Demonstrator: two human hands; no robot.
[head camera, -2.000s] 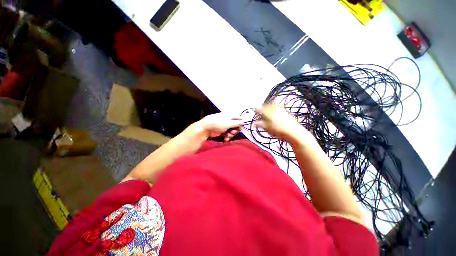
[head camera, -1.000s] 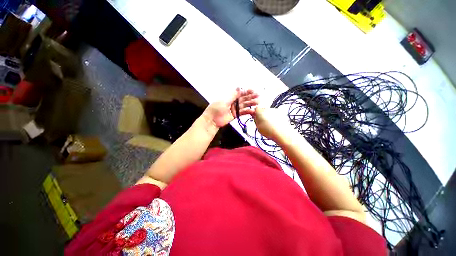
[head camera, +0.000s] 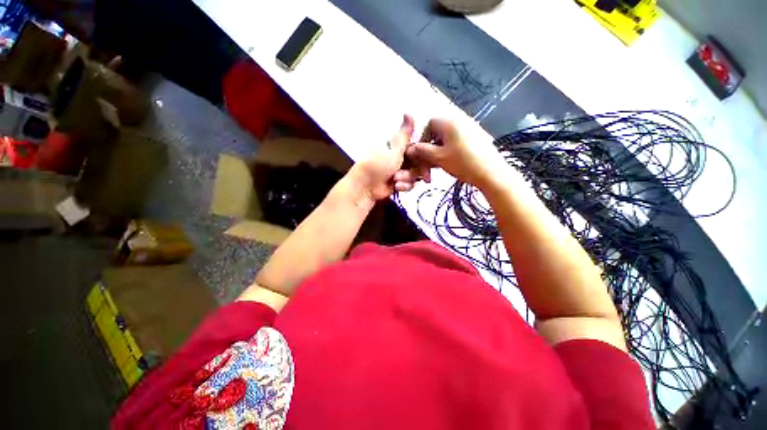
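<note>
My left hand and my right hand meet above the near edge of the white bench. My left thumb points up and its other fingers are curled. My right fingers are bent against the left hand. A little of a dark cable shows between them; the fingers hide most of it. A loose tangled pile of thin black cables lies to the right of my hands, with loops close to my right forearm.
A smartphone lies on the white bench. Short black ties lie on the grey strip. A yellow case and a red-and-black box are near the wall. An open carton with black bundles stands on the floor beside the bench.
My left hand was spread with a black cable across it; its fingers are now curled. My right hand has moved up and bent against it. The pile looks much the same.
</note>
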